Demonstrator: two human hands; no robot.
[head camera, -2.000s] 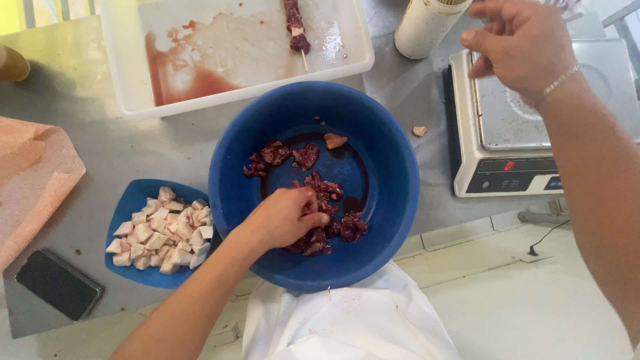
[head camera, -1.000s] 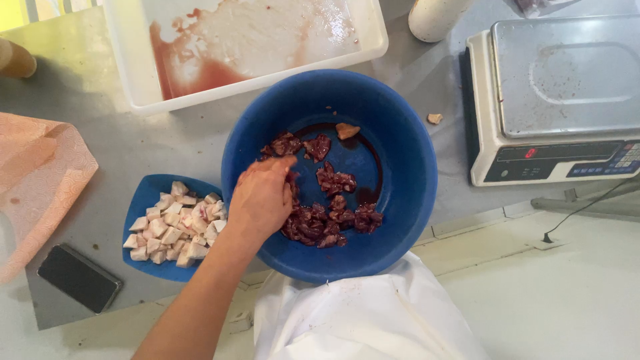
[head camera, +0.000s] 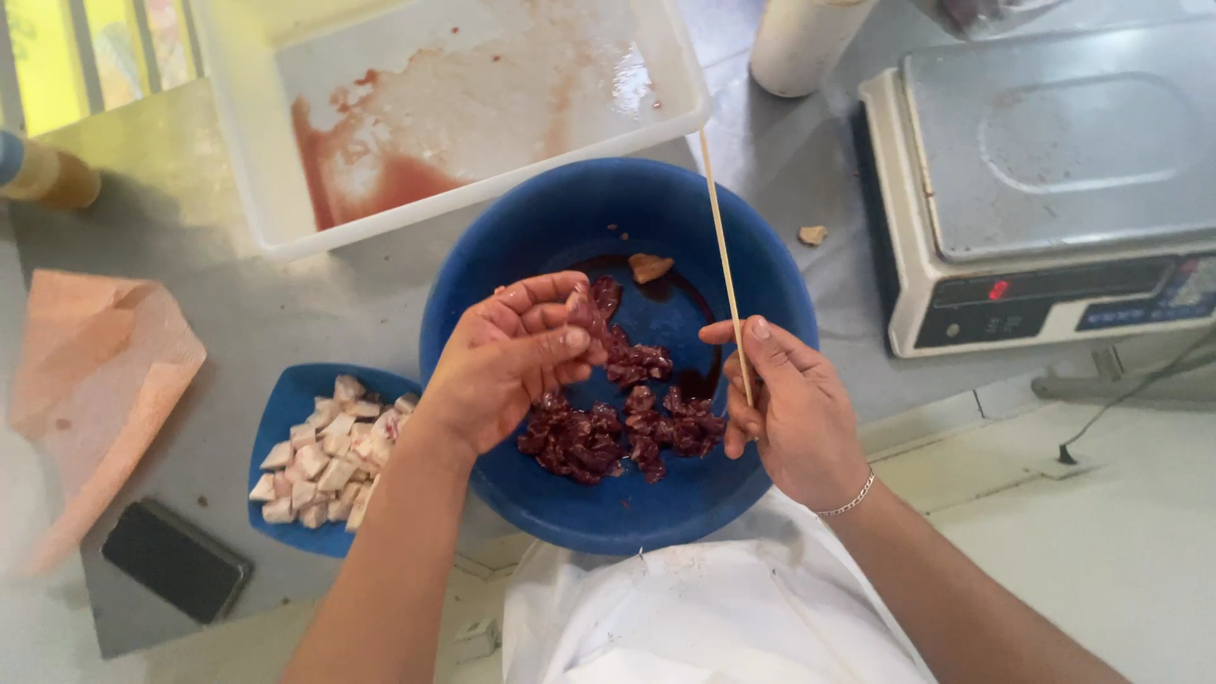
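Over the left part of a round blue plastic tub (head camera: 617, 522), my left hand (head camera: 522, 351) pinches a piece of dark red meat (head camera: 594, 309) between thumb and fingers. My right hand (head camera: 784, 399), at the tub's right side, holds a thin wooden skewer (head camera: 719, 228) upright by its lower part; no meat shows on it. More chunks of dark red meat (head camera: 575, 442) lie in the tub with reddish liquid and a paler tan piece (head camera: 650, 268). Left of the tub, a small blue dish (head camera: 285, 399) holds pale cubes, possibly fat (head camera: 332, 465), partly hidden by my left forearm.
A white tray (head camera: 475, 195) with red liquid stands behind the tub. At right is a scale (head camera: 912, 304), with a white container (head camera: 803, 47) behind. A black phone (head camera: 176, 560) and orange-pink paper (head camera: 104, 380) lie left. A small scrap (head camera: 812, 235) lies near the scale.
My right hand, out of view one second ago, is now over the tub with a skewer. My left hand has risen from the chunks with a piece. The meat skewer seen earlier in the tray is out of view.
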